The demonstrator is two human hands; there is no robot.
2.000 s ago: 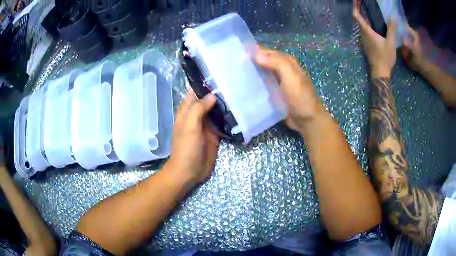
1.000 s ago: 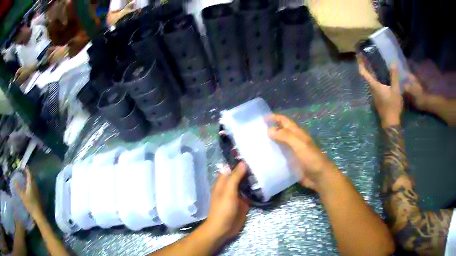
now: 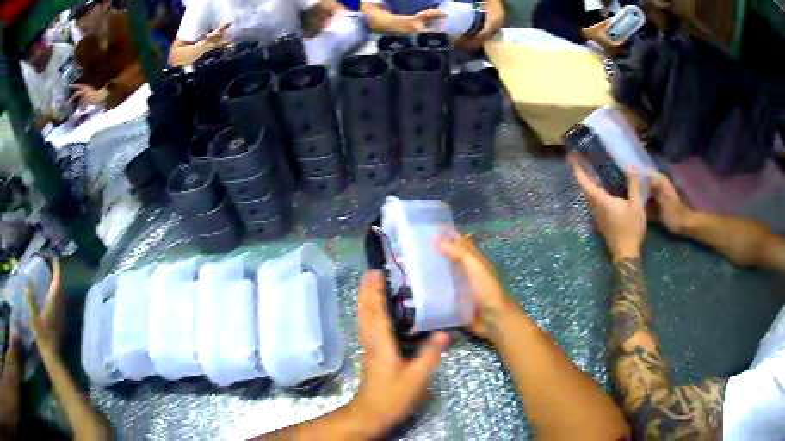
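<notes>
A frosted translucent cover with a black base housing against its left side stands tilted in front of me. Thin red and dark wires show between the two parts. My left hand is at the lower left of the black housing, thumb and fingers spread around its lower end. My right hand grips the cover's right side. A leaning row of several frosted covers lies at the left, with dark parts under their lower edges.
Stacked black housings stand in columns at the back. A cardboard piece lies behind at right. A tattooed arm at right reaches to another paired unit. Bubble wrap covers the table. Other people work at the back and left.
The view has tilted up, showing the stacks and people at the back. The held unit is more upright, and my left hand's fingers have spread at its lower end.
</notes>
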